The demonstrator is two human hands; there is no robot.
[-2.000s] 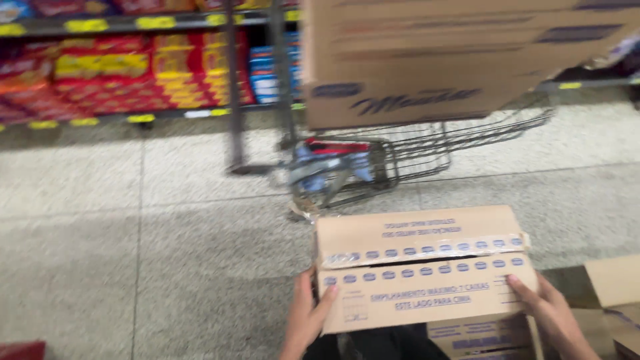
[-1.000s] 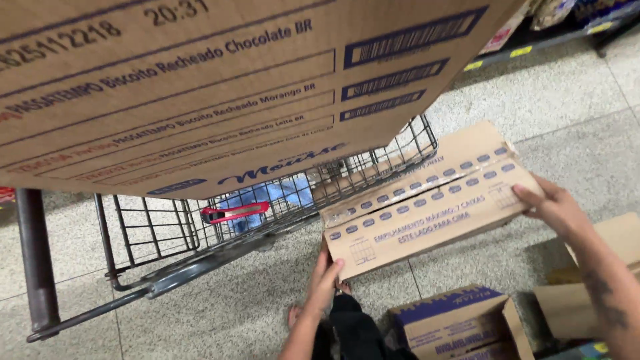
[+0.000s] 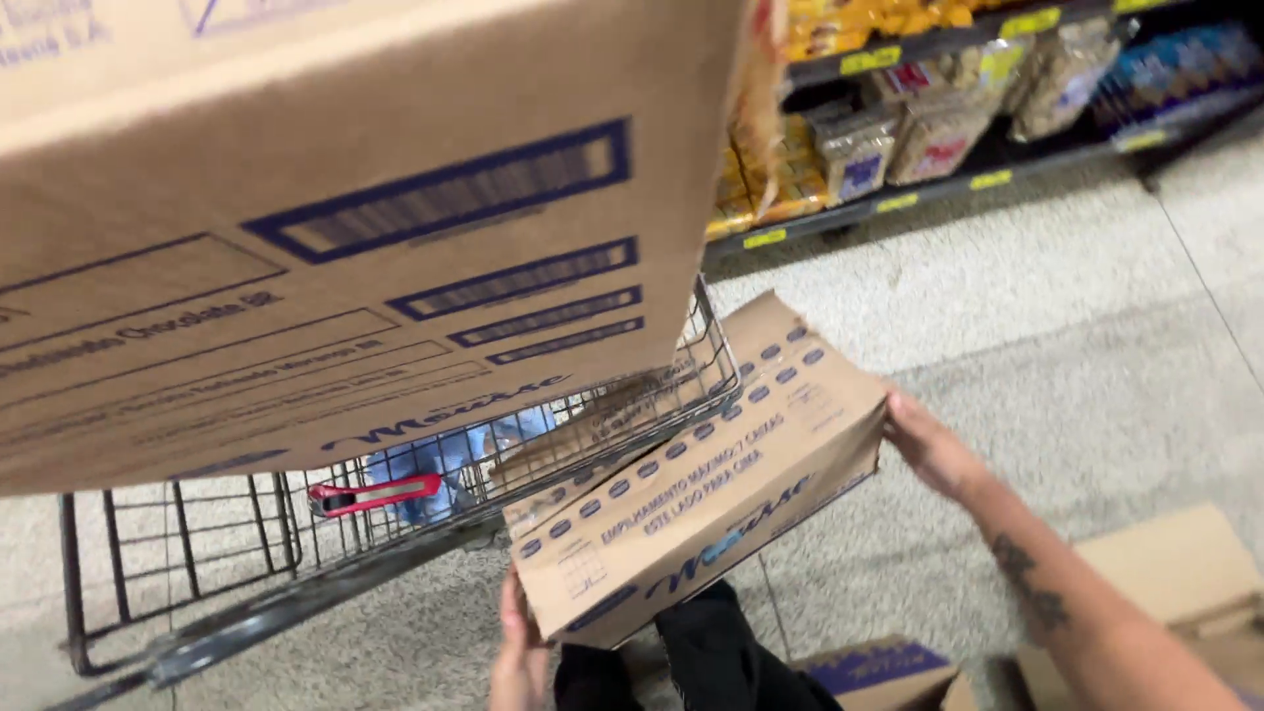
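Observation:
A cardboard carton (image 3: 691, 494) with printed writing is held between my two hands, tilted, its right end higher in view. My left hand (image 3: 518, 642) grips its lower left corner, and my right hand (image 3: 928, 444) grips its right end. The carton's far side lies against or beneath the wire basket of a shopping cart (image 3: 237, 533); which of these cannot be told. A large cardboard box (image 3: 444, 197) fills the upper left, above the cart. In the basket are a red utility knife (image 3: 375, 494) and crumpled blue material (image 3: 425, 464).
Shelves (image 3: 849, 222) with packaged goods and yellow tags run along the upper right. An opened carton (image 3: 879, 671) is on the floor at the bottom, and another cardboard box (image 3: 1175, 563) lies at the right. My legs (image 3: 721, 642) in dark trousers are below the held carton.
The held carton has tilted, and its front side with large lettering now shows. It is closer against the cart than two seconds ago. The view has swung toward the right-hand shelves.

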